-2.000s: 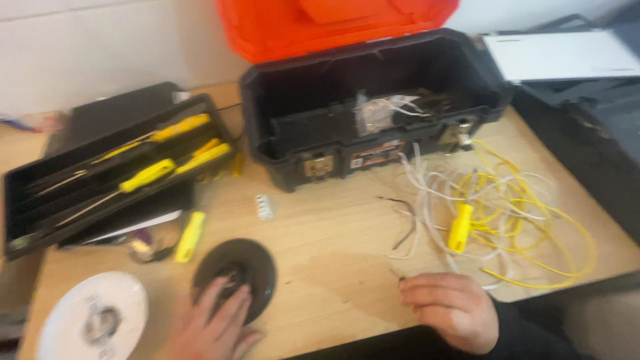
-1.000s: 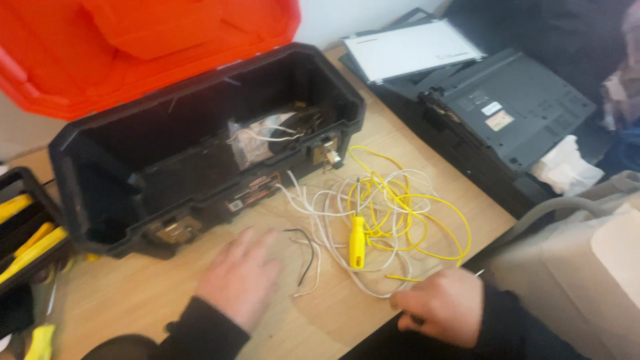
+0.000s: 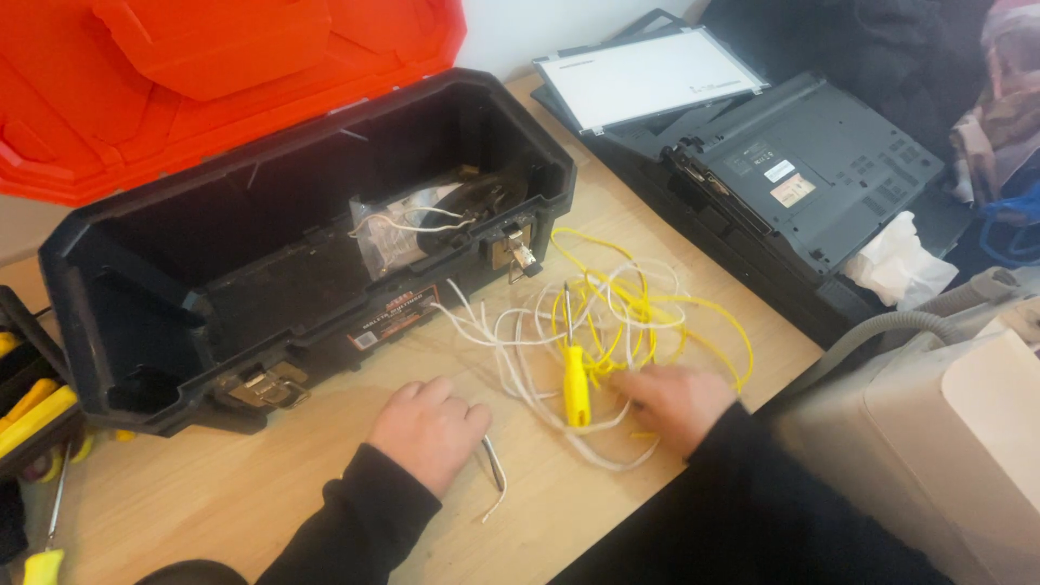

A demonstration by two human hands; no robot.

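My left hand (image 3: 431,435) rests knuckles up on the wooden table, fingers curled over short black and white wire pieces (image 3: 497,479) that stick out beside it; whether it grips them I cannot tell. Blurred, my right hand (image 3: 678,406) is at the lower right edge of a loose tangle of yellow wire (image 3: 743,341) and white wire (image 3: 520,378), its fingertips at the strands. Whether it holds any is unclear. Between the hands, a screwdriver with a yellow handle (image 3: 576,386) lies on the tangle, its shaft pointing toward the toolbox.
Behind the hands stands an open black toolbox (image 3: 325,333) with an orange lid (image 3: 219,73), holding a clear plastic bag (image 3: 390,244). An upturned laptop (image 3: 821,162) and a display panel (image 3: 650,77) lie back right. A beige casing (image 3: 934,414) is at right, another yellow-handled screwdriver (image 3: 45,566) at lower left.
The view has swung right. My left hand, earlier on a black disc, is now by the short wires. My right hand has moved up to the tangle's edge.
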